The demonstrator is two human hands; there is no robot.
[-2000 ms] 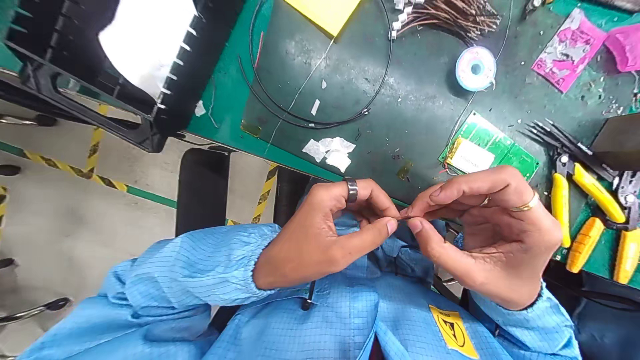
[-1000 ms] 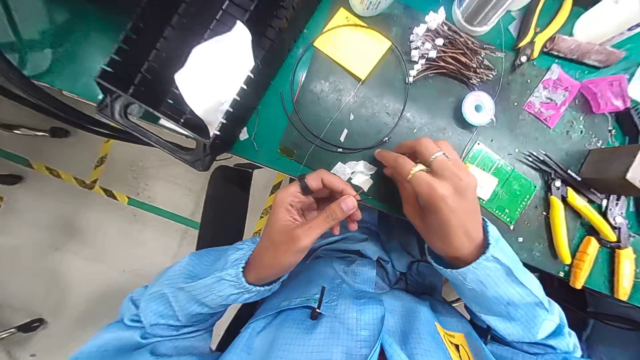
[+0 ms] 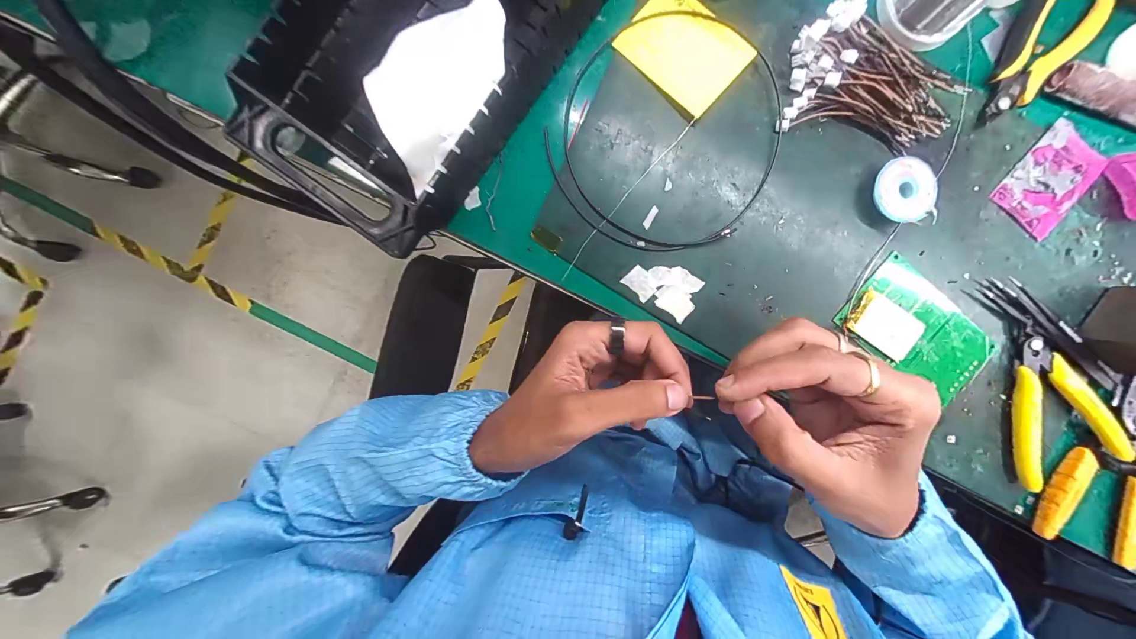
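A short, thin brown wire [image 3: 704,398] spans the small gap between my hands, in front of my chest and just off the table's near edge. My left hand [image 3: 590,390] pinches one end between thumb and fingers. At the other end, the thumb and index fingertips of my right hand [image 3: 821,413] close on it; the wire's tips are hidden by the fingers. Small white scraps [image 3: 664,288] lie on the dark mat beyond my hands. Farther back is a bundle of brown wires with white ends [image 3: 874,80]. A green circuit board [image 3: 945,342] lies beyond my right hand.
A looped black cable [image 3: 568,169] lies by yellow paper [image 3: 683,53]. A small spool [image 3: 905,189], pink packaging [image 3: 1047,177], yellow-handled cutters [image 3: 1028,430], tweezers [image 3: 1038,311] and yellow-black pliers [image 3: 1034,67] are at the right. A black slotted rack [image 3: 311,98] holding a white sheet stands at the left.
One second ago my right hand was apart from my left, over the mat near the white scraps. It has come back toward me and now meets the wire at my left fingertips.
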